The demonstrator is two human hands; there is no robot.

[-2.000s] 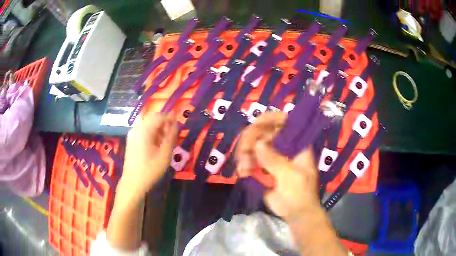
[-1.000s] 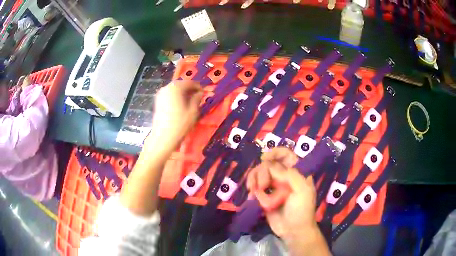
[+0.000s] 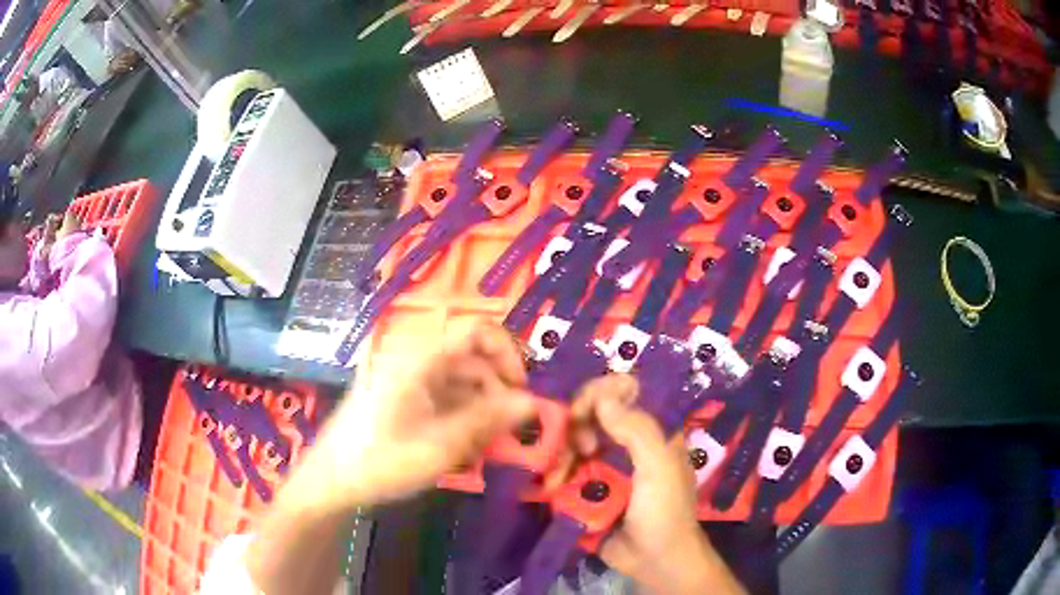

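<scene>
The orange-red compartment tray [image 3: 437, 285] lies on the bench, with bare pockets at its left. Watches with pale cases and dark straps [image 3: 860, 281] and with red cases and purple straps [image 3: 505, 193] lie slanted across it. My left hand [image 3: 436, 407] grips a red-cased watch [image 3: 529, 435] over the tray's front. My right hand [image 3: 639, 471], touching or close beside it, holds a bunch of purple-strapped watches; one red case [image 3: 591, 493] shows below the fingers. Straps hang below both hands. The fingers hide how many watches the bunch has.
A white tape dispenser [image 3: 250, 192] and a panel of dark rectangles [image 3: 331, 273] are left of the tray. A bottle [image 3: 806, 67], dotted card [image 3: 456, 84] and blue rod [image 3: 790, 114] are behind. A yellow ring [image 3: 967, 277] is right. Another person's pink sleeve [image 3: 64, 337] is far left.
My left hand has moved from the tray's upper left to beside my right hand, now with a red-cased watch. A strap has gone from the tray's left pockets.
</scene>
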